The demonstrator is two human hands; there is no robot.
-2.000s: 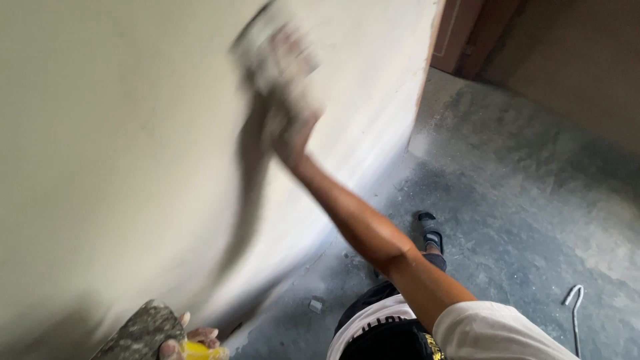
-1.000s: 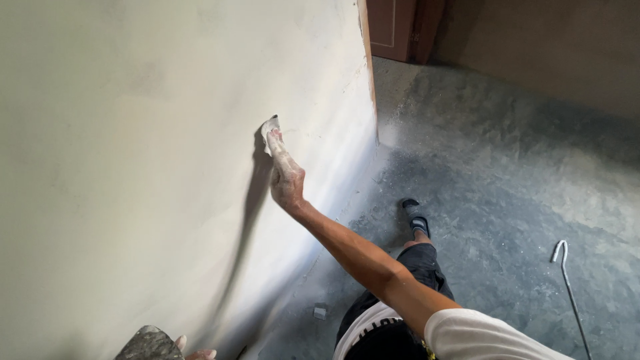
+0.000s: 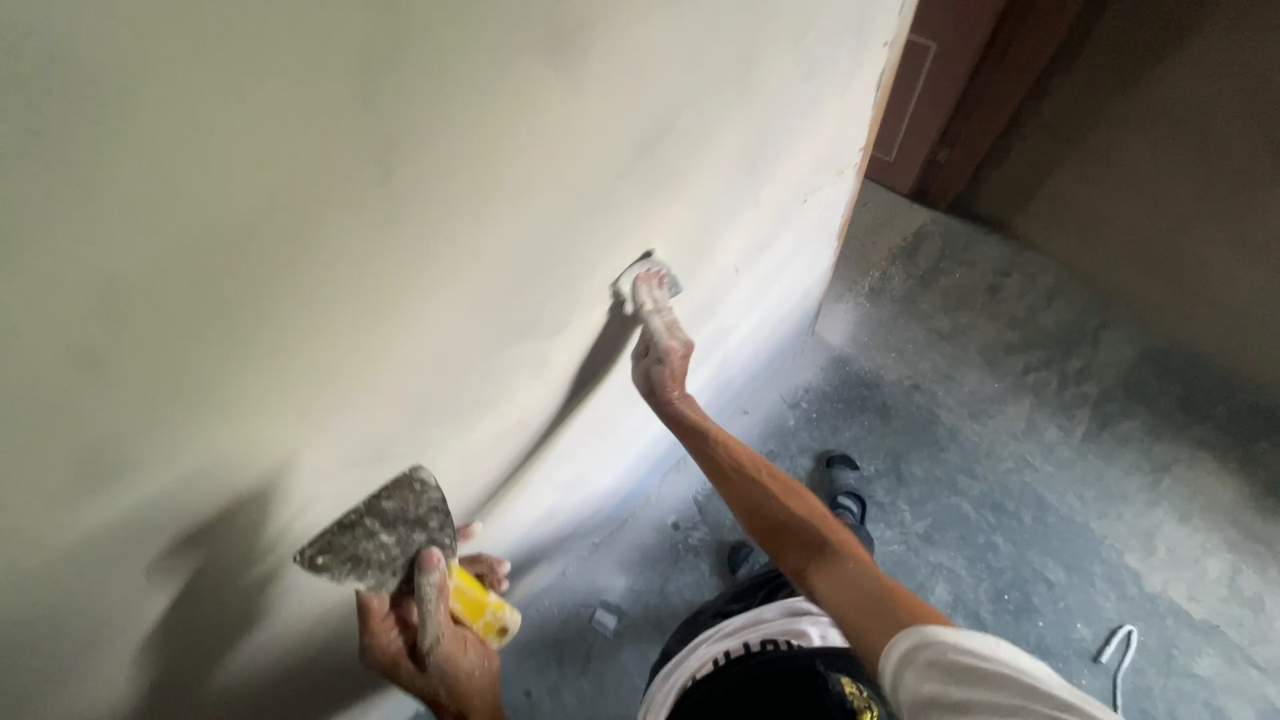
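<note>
My left hand (image 3: 440,625) is closed round the yellow handle of a putty knife (image 3: 385,535), whose broad metal blade is smeared with grey filler and points up and left in front of the wall. My right arm is stretched out over the pale wall (image 3: 400,250). In its dusty fingers, my right hand (image 3: 663,345) grips a small flat sanding pad (image 3: 645,283), held at the wall surface; the fingers partly cover it. A dark shadow of the arm runs down the wall.
The wall ends at a vertical edge (image 3: 858,190), with a reddish-brown door (image 3: 910,100) beyond. On the dusty concrete floor (image 3: 980,500) lie a hooked metal rod (image 3: 1125,660) at right and a small grey block (image 3: 606,618) near the wall's base.
The left hand and putty knife, cut off at the bottom edge a second ago, are now well in view. The right hand has stayed at the wall after a blurred sweep two seconds ago.
</note>
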